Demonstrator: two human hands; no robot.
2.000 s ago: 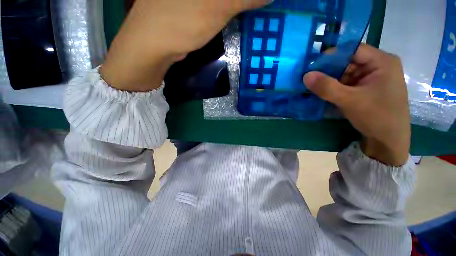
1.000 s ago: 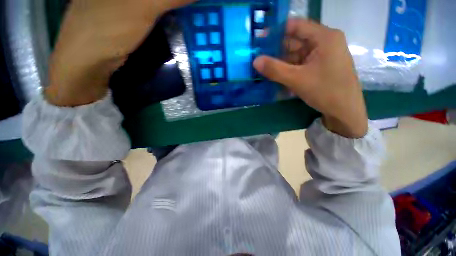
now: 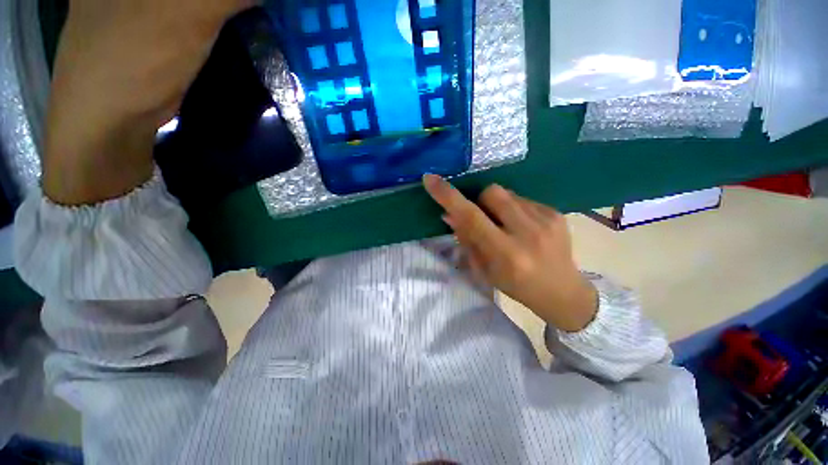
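The opened phone body lies on a bubble wrap sheet, with the translucent blue adhesive sheet flat over it. Rows of pale squares show on both sides of a bright central strip. The black glossy screen lies beside its left edge. My right hand is at the body's near edge, index fingertip touching or very close to the lower right edge, holding nothing visible. My left hand reaches over the screen toward the far left of the body; its fingers are cut off by the top edge.
A white sheet and a blue sheet lie on bubble wrap to the right. More white sheets are at the far right. The green bench edge runs in front of me. A red object sits low at right.
My right hand has let go of the blue sheet's right side and moved down to the near edge. The sheet's raised right part now lies flat. The view has shifted right.
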